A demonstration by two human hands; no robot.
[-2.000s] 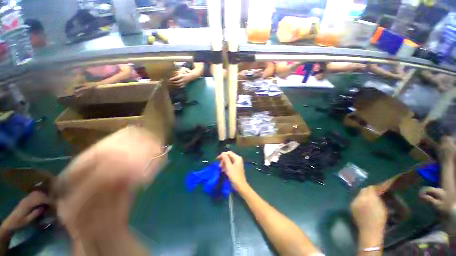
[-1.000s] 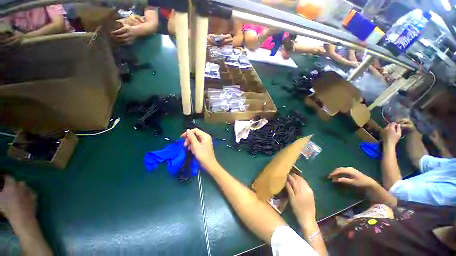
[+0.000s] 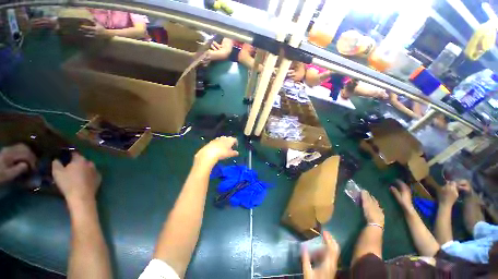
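The blue cloth (image 3: 248, 182) lies crumpled on the green table at centre, with a looped black cable (image 3: 232, 193) on it. My left hand (image 3: 218, 148) is above the table just beyond the cloth's upper left, fingers bent and apart, with nothing visible in it. A hand at the bottom edge, probably my right hand (image 3: 323, 260), is cut off and blurred. A pale blurred thing (image 3: 313, 246) is at its fingers, below an open brown carton; whether it is gripped is unclear.
Neighbours' hands work at left (image 3: 79, 177) and right (image 3: 371, 210). A small carton (image 3: 143, 144) stands before a large carton (image 3: 147, 103). Two pale posts (image 3: 267, 98) stand beside the divided tray (image 3: 322, 143). An upright carton flap (image 3: 322, 188) partly hides the cable pile.
The cable, earlier at my right fingers, lies on the cloth. My left hand has come in over the table, and the right has left the cloth. The bracelet-wearing neighbour's hand moved from the carton to the clear packet.
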